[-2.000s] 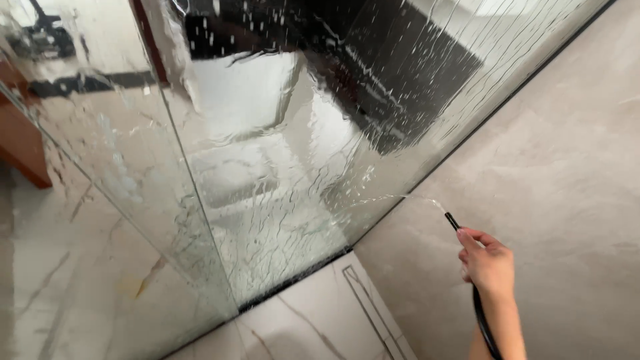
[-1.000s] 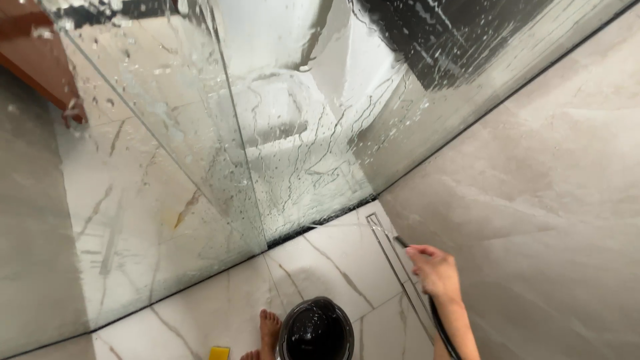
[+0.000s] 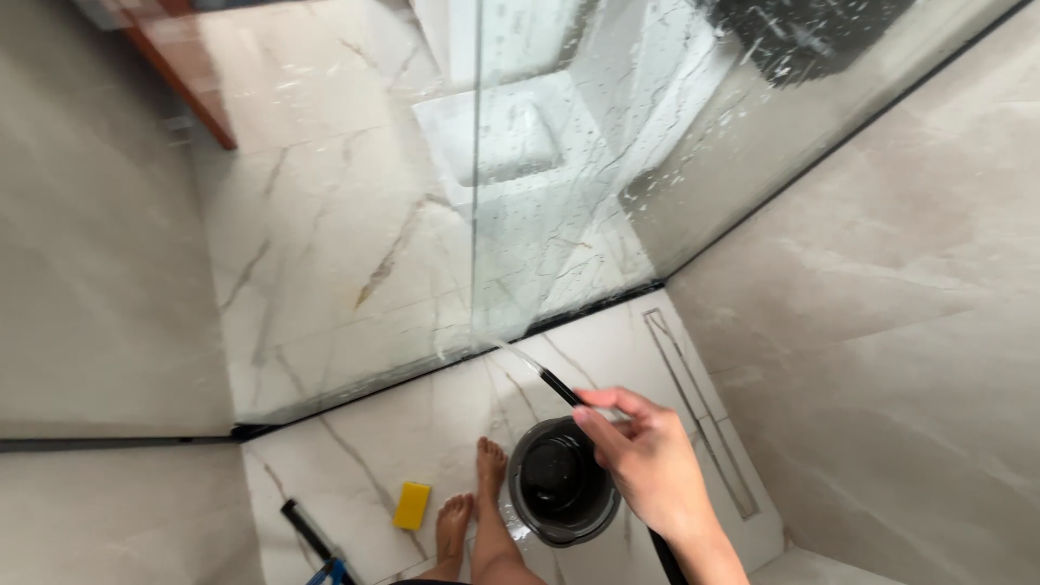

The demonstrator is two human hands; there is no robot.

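My right hand (image 3: 650,455) pinches a thin black hose (image 3: 561,387) near its end, and a stream of water (image 3: 513,351) comes out of the tip toward the foot of the glass shower panel (image 3: 561,219). The rest of the hose passes behind the hand and shows again beside the wrist. Below the hand stands a dark round bucket (image 3: 561,483), partly covered by the fingers. Drops and runs of water cover the right part of the glass. My left hand is out of the frame.
A yellow sponge (image 3: 412,505) lies on the marble-look floor left of my bare feet (image 3: 471,504). A squeegee (image 3: 313,532) with a blue part is at lower left. A long floor drain (image 3: 703,414) runs along the right wall (image 3: 894,284). A white toilet (image 3: 520,134) shows through the glass.
My right hand and the hose tip have moved left, and the stream now meets the lower edge of the glass. The view has tilted down, bringing the bucket, sponge and squeegee into sight.
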